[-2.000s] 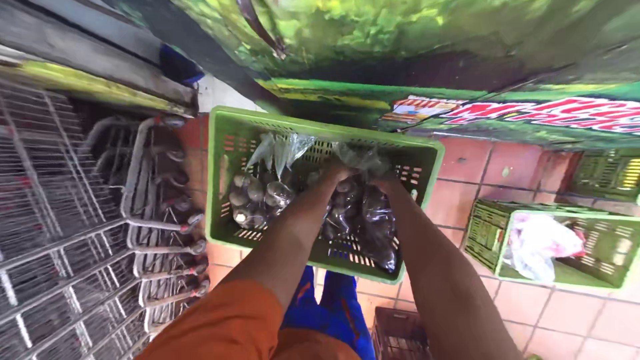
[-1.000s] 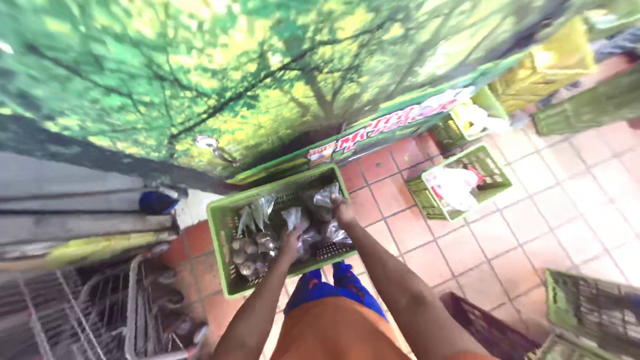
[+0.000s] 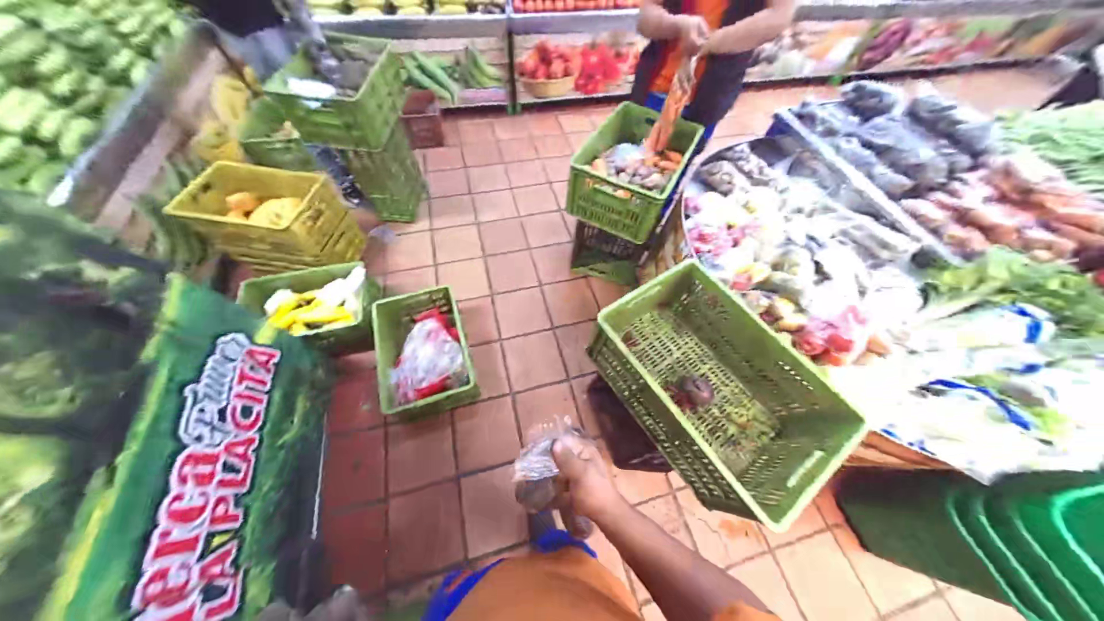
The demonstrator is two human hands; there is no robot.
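Observation:
My right hand is closed around a clear plastic bag with dark, round produce in it, held in front of my orange shirt. To its right stands a green plastic crate with a dark round vegetable on its slatted bottom. My left hand is out of view. At the bottom edge, left of my shirt, dark round shapes show, too cut off to name.
Ahead-left are a green crate with a bagged red item, a green crate of yellow produce and yellow crates. A co-worker stands behind a filled green crate. A produce display lies right.
The view has swung far to the right. My right hand now holds up a bag; both hands were among bags in a green crate before. My left hand has left the view.

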